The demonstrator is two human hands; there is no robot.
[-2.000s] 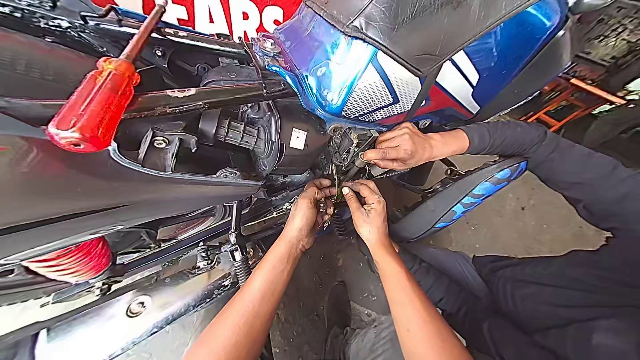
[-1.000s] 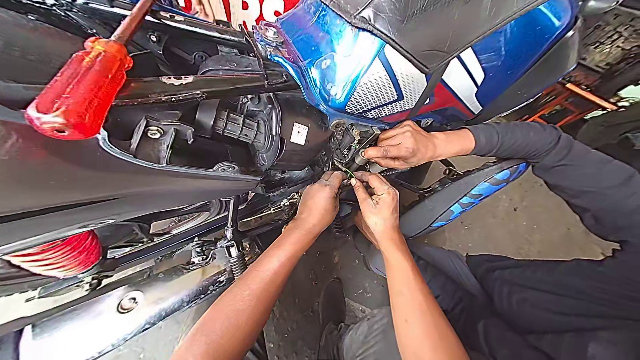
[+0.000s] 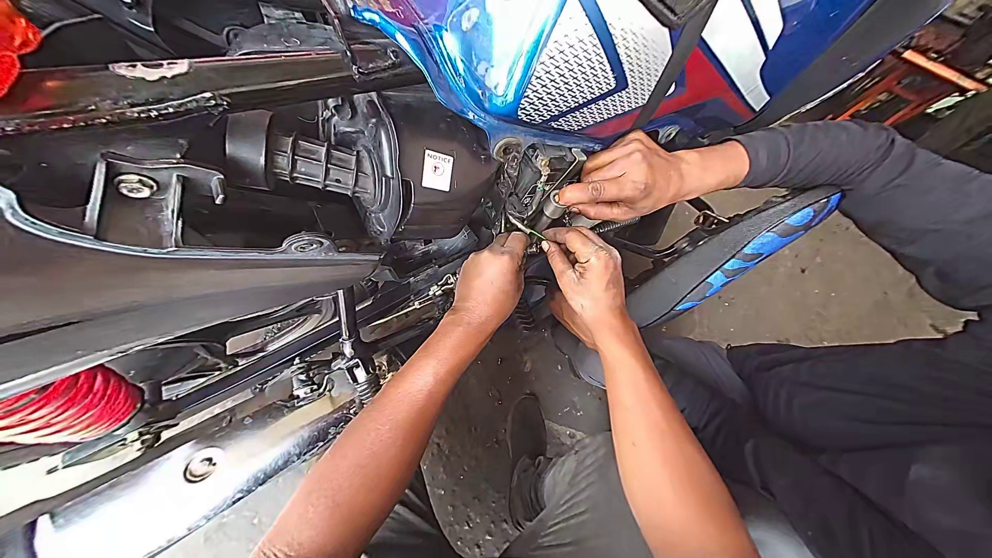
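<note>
Fingers of my left hand (image 3: 490, 280) pinch at a thin green wire (image 3: 528, 229) low in the gap between the motorcycle's black airbox housing (image 3: 446, 167) and its blue fairing. On the wire's other side, my right hand (image 3: 585, 271) holds it between thumb and forefinger. Just above are wires and a connector bracket (image 3: 546, 167). Another person's hand (image 3: 635, 178), in a dark sleeve, holds a small grey cylindrical part (image 3: 553, 205) there. Part of a further hand shows under my right wrist. The exact grip of my left fingertips is partly hidden.
The blue, white and red fairing (image 3: 496, 54) spans the top. A black frame rail (image 3: 256, 81) crosses the upper left. A red coil spring (image 3: 77, 403) lies lower left, beside a silver cover (image 3: 147, 496). A blue-patterned black panel (image 3: 744, 256) slants at right, near the other person's legs.
The view has moved closer and the red-handled screwdriver is now mostly out of frame. Both my hands stay at the same wiring, and the green wire between them shows more plainly than two seconds ago.
</note>
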